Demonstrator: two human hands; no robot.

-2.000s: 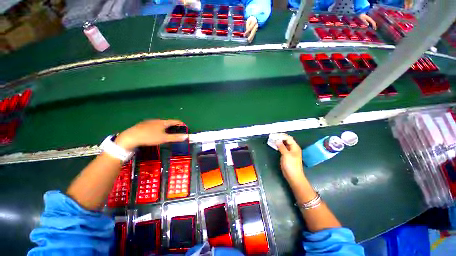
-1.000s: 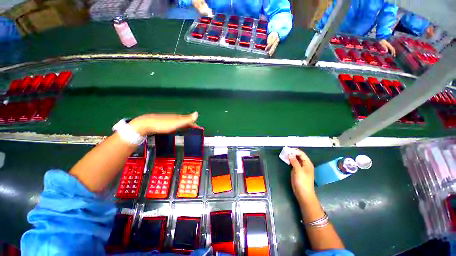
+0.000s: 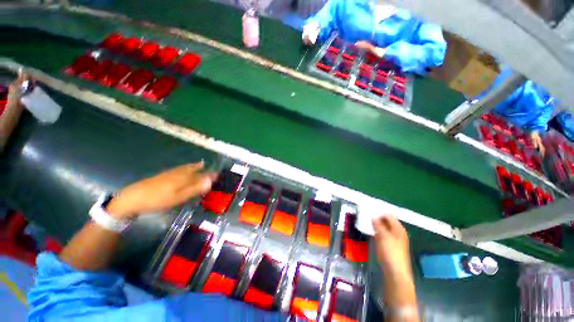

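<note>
A clear blister tray [image 3: 250, 242] in front of me holds flip phones in two rows, all closed, with black faces and red or orange lower parts. My left hand [image 3: 165, 188] is over the tray's upper left corner, fingers stretched beside the leftmost phone [image 3: 221, 192] of the far row; it holds nothing that I can see. My right hand [image 3: 391, 242] pinches a white wiping cloth [image 3: 365, 221] over the top of the rightmost far-row phone [image 3: 354, 241]. The cloth partly covers that phone.
A blue bottle [image 3: 444, 265] with an open cap lies right of my right hand, near stacked trays [image 3: 545, 290]. A green conveyor belt [image 3: 277, 135] carries trays of red phones [image 3: 135, 66]. People in blue smocks work opposite. A metal post [image 3: 522, 225] stands at right; another hand shows far left.
The view has turned and tilted. The open phones in the far row are now closed. My left hand has moved to the tray's left end, and my right hand with the cloth is now over the rightmost phone.
</note>
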